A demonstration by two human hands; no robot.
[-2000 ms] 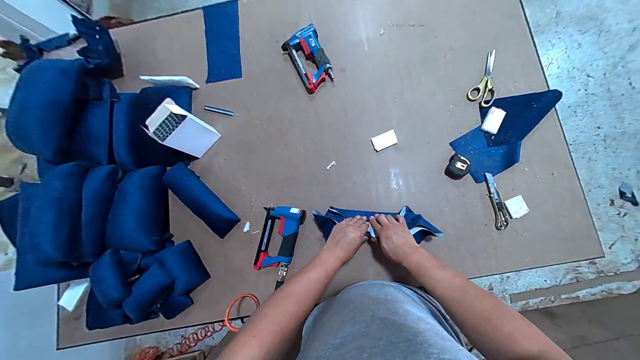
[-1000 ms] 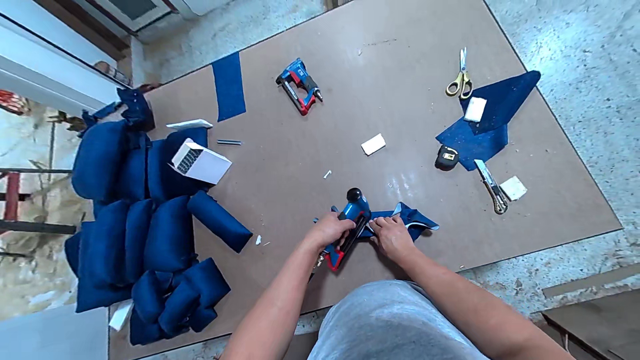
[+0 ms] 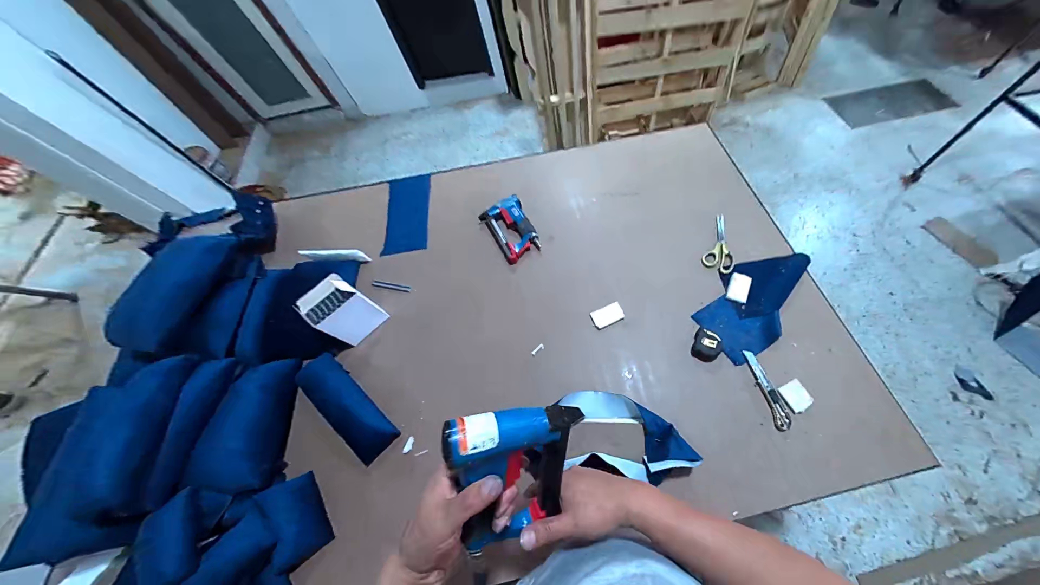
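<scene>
My left hand (image 3: 455, 520) is wrapped around the handle of a blue pneumatic staple gun (image 3: 508, 431), which is lifted near the front of the table. My right hand (image 3: 589, 504) grips the lower black and red magazine end of the same tool. Just beyond and beside my right hand lies a blue fabric piece with white edges (image 3: 670, 447), bent around a gap and partly hidden by the hand and tool. A second staple gun (image 3: 512, 229) rests farther back on the brown tabletop (image 3: 455, 325).
Blue stuffed cushions (image 3: 244, 422) and an open white box (image 3: 345, 313) of staples are at left. Scissors (image 3: 719, 248), a tape measure (image 3: 707, 344), a utility knife (image 3: 768, 394) and blue fabric (image 3: 739, 325) lie at right. Wooden pallets (image 3: 666, 57) stand behind.
My left hand took up the staple gun that lay on the table at first. My right hand has moved from the fabric onto the tool. The view has tilted up.
</scene>
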